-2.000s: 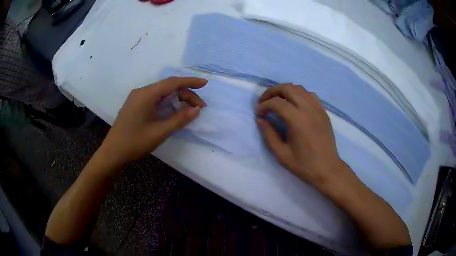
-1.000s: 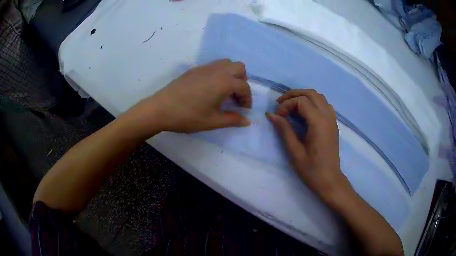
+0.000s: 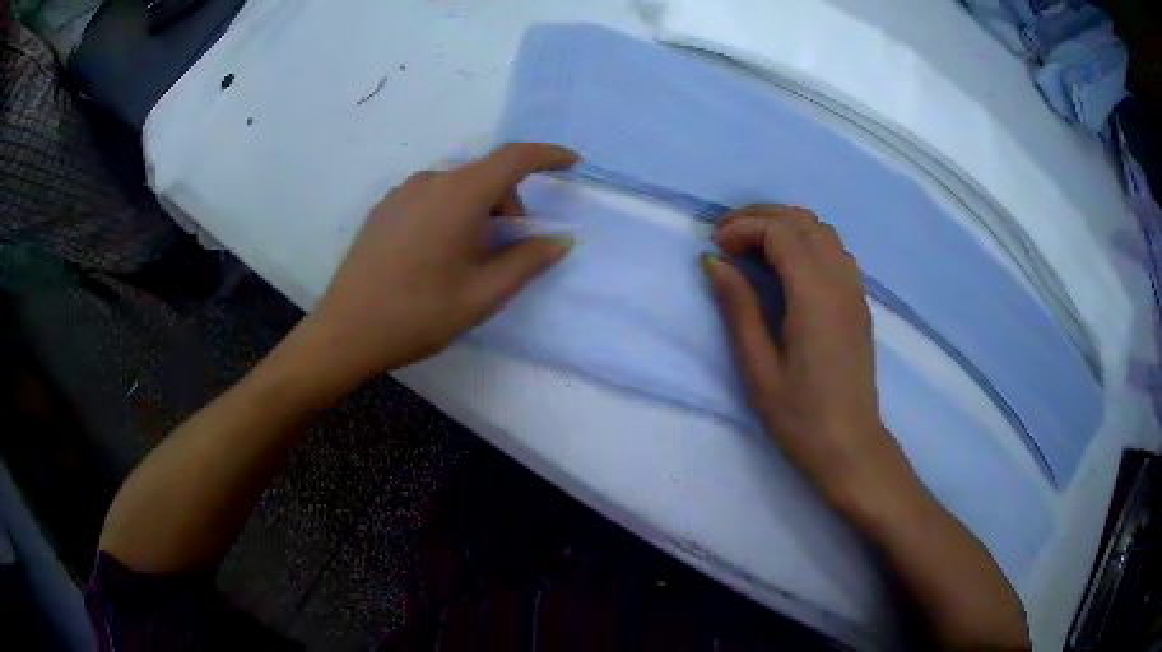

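Note:
A pale assembled pile [image 3: 637, 293] of curved fabric and interlining lies nearest me, sheer and whitish on top with pale blue beneath. My left hand [image 3: 561, 204] is over its left end, thumb and fingers apart; whether it pinches the thin layer is unclear. My right hand [image 3: 716, 245] rests at the pile's far edge, thumb and forefinger slightly apart. Beyond it lies the stack of blue striped fabric strips [image 3: 790, 166] with a dark layered edge. The stack of white interlining strips [image 3: 892, 115] is farthest.
The white-covered table [image 3: 293, 140] has a curved near edge above a dark speckled floor [image 3: 280, 459]. Crumpled light blue pieces [image 3: 1064, 57] lie at the upper right. A dark object [image 3: 1121, 548] is at the lower right edge. Checked cloth [image 3: 45, 153] shows at the far left.
My left hand has moved left, away from my right hand, and its thumb and fingers have spread. My right hand has stayed nearly in place. The pile's top layer looks smoother.

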